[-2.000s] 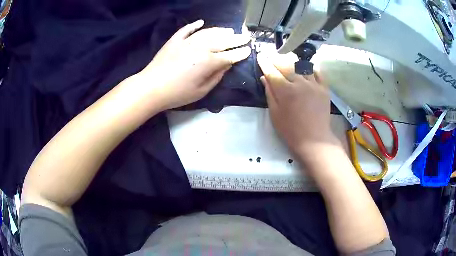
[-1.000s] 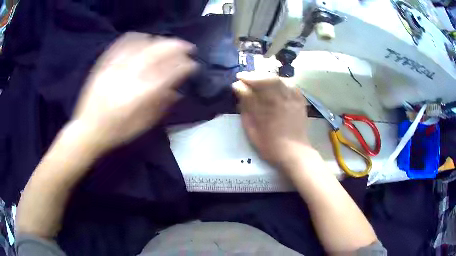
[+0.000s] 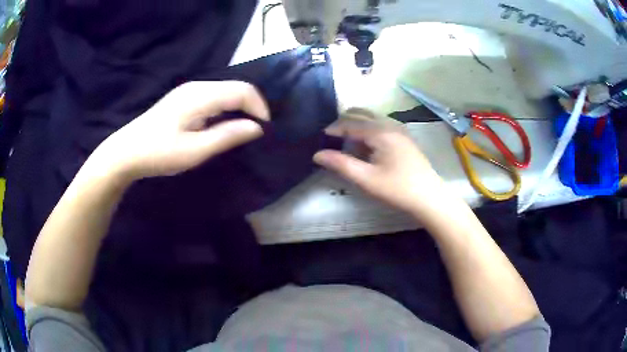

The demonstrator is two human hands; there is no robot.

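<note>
The dark garment (image 3: 289, 155) covers the left side and lap, and its upper part lies under the presser foot (image 3: 317, 56). My left hand (image 3: 196, 130) is over the garment left of the foot, thumb and index finger apart, with nothing seen between them. My right hand (image 3: 378, 155) is below and right of the foot at the garment's right edge. Its thumb and index finger are apart, with the tips over the cloth. It is slightly blurred, and its other fingers are partly hidden.
The white sewing machine (image 3: 440, 34) spans the top right. Open scissors (image 3: 462, 127) with red and yellow-orange handles lie right of my right hand. A blue tray (image 3: 597, 155) and a white strip (image 3: 560, 148) are at far right. A ruler scale (image 3: 330, 230) runs along the front edge.
Both hands have moved away from the presser foot, the left one to the left and down. The garment's edge near the foot now lies flatter. The view has shifted, with the machine higher in the picture.
</note>
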